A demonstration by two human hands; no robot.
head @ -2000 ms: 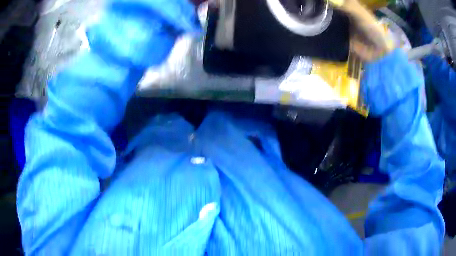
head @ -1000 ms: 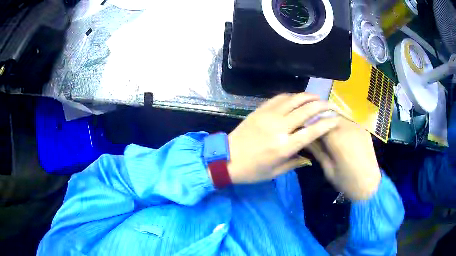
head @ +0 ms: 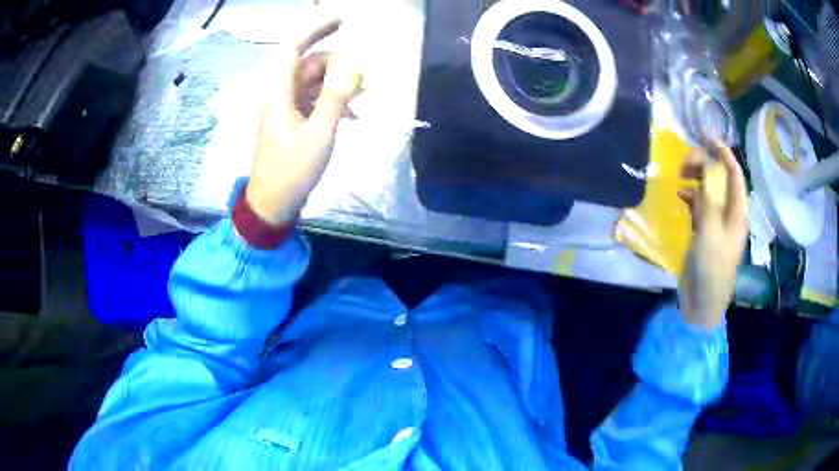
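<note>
A black box-shaped unit (head: 515, 175) stands on the bench with a white ring (head: 483, 69) around its dark round lens (head: 543, 78). Shiny streaks cross the lens and the unit's lower right corner; whether clear film covers them, I cannot tell. My left hand (head: 304, 124) is left of the unit over a white sheet, fingers apart, with nothing visible in it. My right hand (head: 713, 212) is right of the unit over a yellow-orange adhesive sheet (head: 664, 198), fingers bent. Whether it pinches anything is unclear.
The white sheet (head: 391, 55) lies on wrinkled silvery wrap (head: 166, 147). Clear plastic with rings (head: 708, 106), a large white disc (head: 782, 175) and a yellow cylinder (head: 747, 60) are at the right. Dark units (head: 60, 87) stand at far left. The bench's green edge (head: 396, 242) runs in front.
My hands were together in front of the unit and have moved apart, left hand to the left, right hand to the right. The unit and bench sit lower in view. Shiny streaks now show on the unit.
</note>
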